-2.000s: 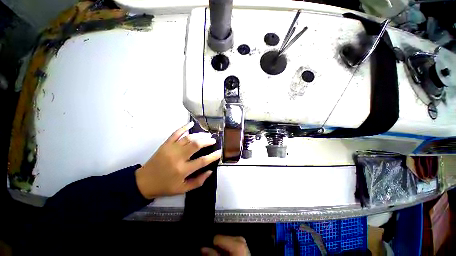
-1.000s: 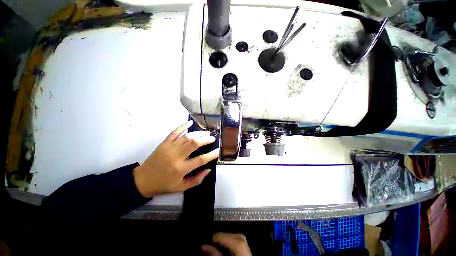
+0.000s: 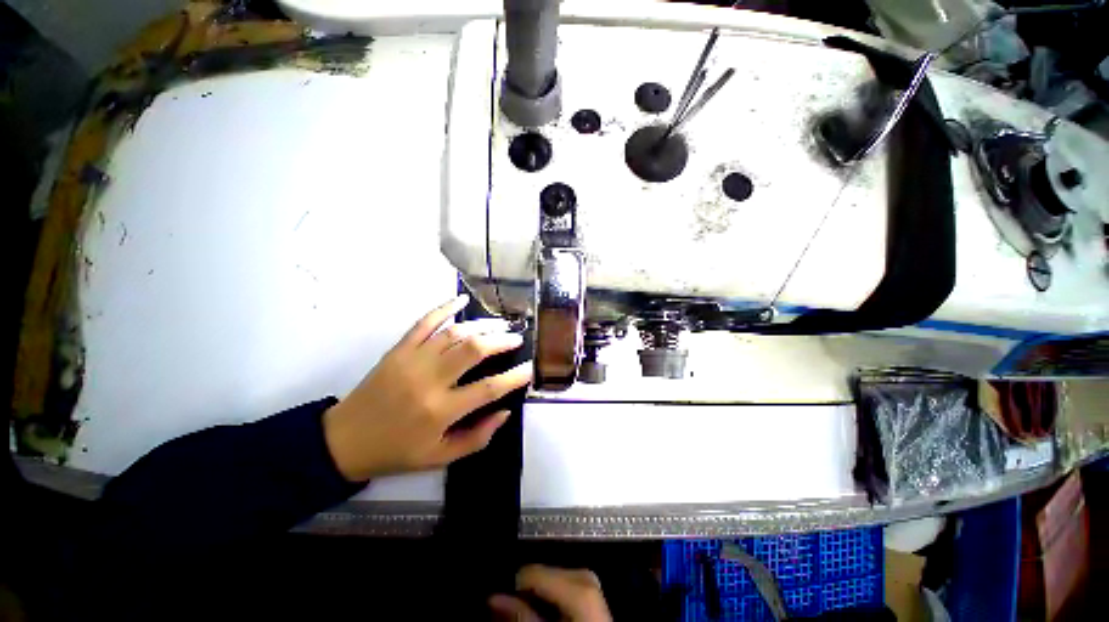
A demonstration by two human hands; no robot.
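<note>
A matte black fabric strip (image 3: pixel 484 486) runs from under the white sewing machine head (image 3: pixel 681 231) over the table's front edge, where it merges with dark clothing. My left hand (image 3: pixel 420 395) lies palm down on the strip, fingers spread, fingertips beside the needle area, left of the shiny metal guard (image 3: pixel 559 318). The needle and presser foot are hidden. My right hand (image 3: pixel 559 595) is below the table edge at the bottom, cut off by the frame, fingers curled; the dark cloth around it hides what it may hold.
The white table (image 3: pixel 243 267) has a worn left edge and a ruler-like strip (image 3: pixel 681 522) along its front. A crinkled clear packet (image 3: pixel 930 437) and dark red handles (image 3: pixel 1025 407) lie at the right. A blue basket (image 3: pixel 839 565) stands below. A grey post (image 3: pixel 530 61) rises from the machine.
The view has shifted slightly. My left hand keeps its place on the strip beside the needle area. My right hand stays low, with no clear movement.
</note>
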